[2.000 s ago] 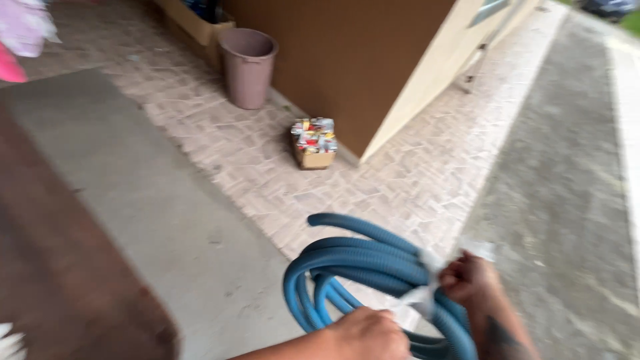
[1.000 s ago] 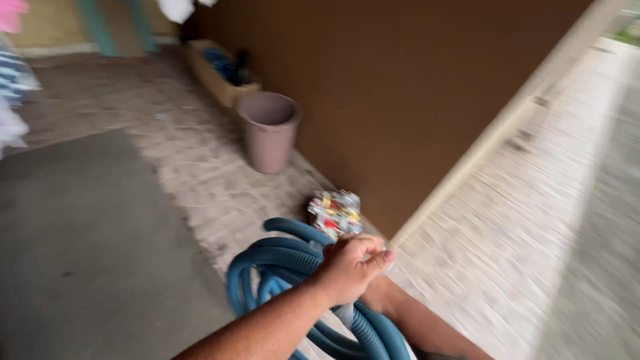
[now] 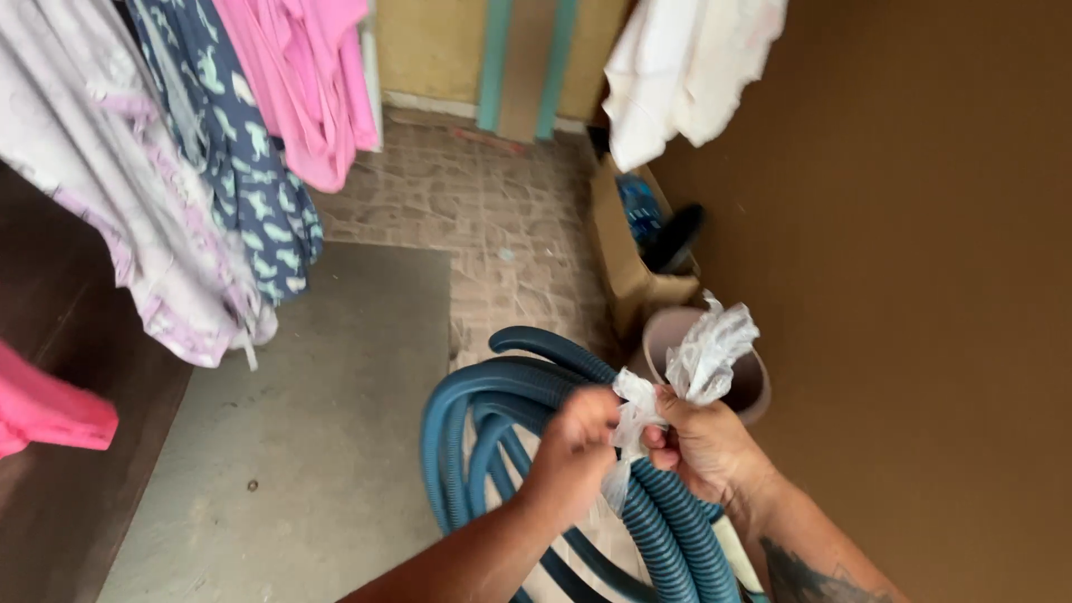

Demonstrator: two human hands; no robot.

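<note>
A coiled blue corrugated hose [image 3: 494, 385] hangs in front of me, with a strip of white, translucent plastic bag [image 3: 712, 352] tied around its loops. My right hand [image 3: 708, 448] pinches the plastic between thumb and fingers, and a crumpled end sticks up above the fist. Against the hose, just left of the knot, my left hand [image 3: 578, 452] has its fingers curled at the plastic; it is blurred, and its fingertips are partly hidden.
Clothes [image 3: 260, 184] hang at the upper left, and a white cloth [image 3: 687, 75] hangs at the top. A pinkish bin [image 3: 758, 385] and a cardboard box [image 3: 615, 243] holding blue and black items stand along the brown wall [image 3: 904, 276]. A grey slab [image 3: 318, 435] borders the patterned floor.
The view has swung far left, towards the hanging clothes. My left hand, which crossed over the right one a second ago, is now left of it, and the plastic's crumpled end shows.
</note>
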